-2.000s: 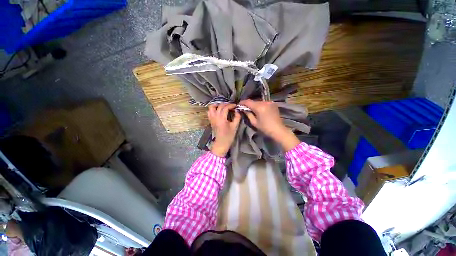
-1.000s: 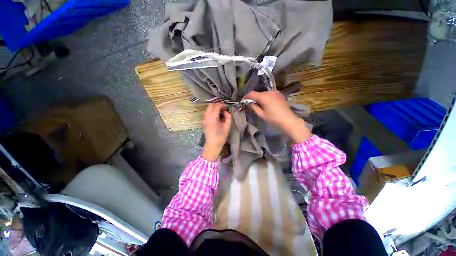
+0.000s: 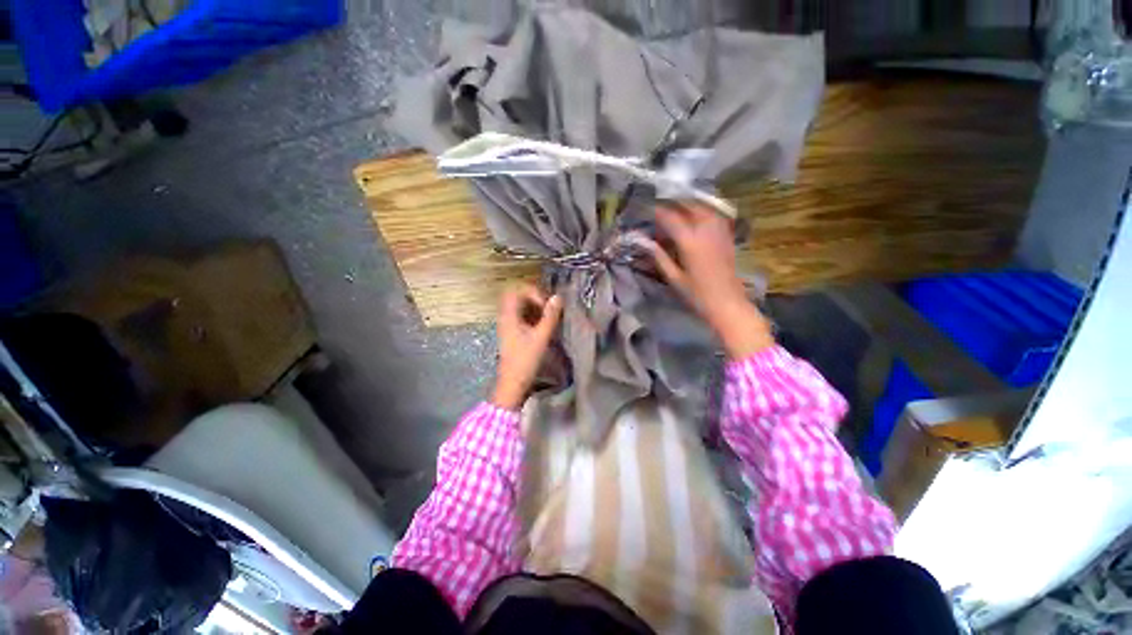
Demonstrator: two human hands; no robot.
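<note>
A bundle of grey-brown cloth [image 3: 559, 93] lies over the wooden bench and hangs toward my lap, cinched in the middle by a dark-and-white tie [image 3: 577, 259]. A pale strip [image 3: 583, 158] lies across the bundle, with a white ticket [image 3: 685, 171] at its right part. My right hand [image 3: 698, 254] is at the right side of the cinch by the ticket, slightly blurred; its fingertips are partly hidden and its grip is unclear. My left hand [image 3: 526, 329] is just left below the cinch, fingers curled, with no held thing visible.
The wooden bench [image 3: 919, 174] runs to the right. Blue crates are at the upper left [image 3: 174, 50] and right [image 3: 993, 316], beside a cardboard box [image 3: 950, 428]. A brown board [image 3: 205, 323] lies on the left. A white table edge [image 3: 1055, 459] is at the right.
My left hand has moved down and away from the knot. My right hand has moved up and right toward the ticket. The tie's knot is now more exposed.
</note>
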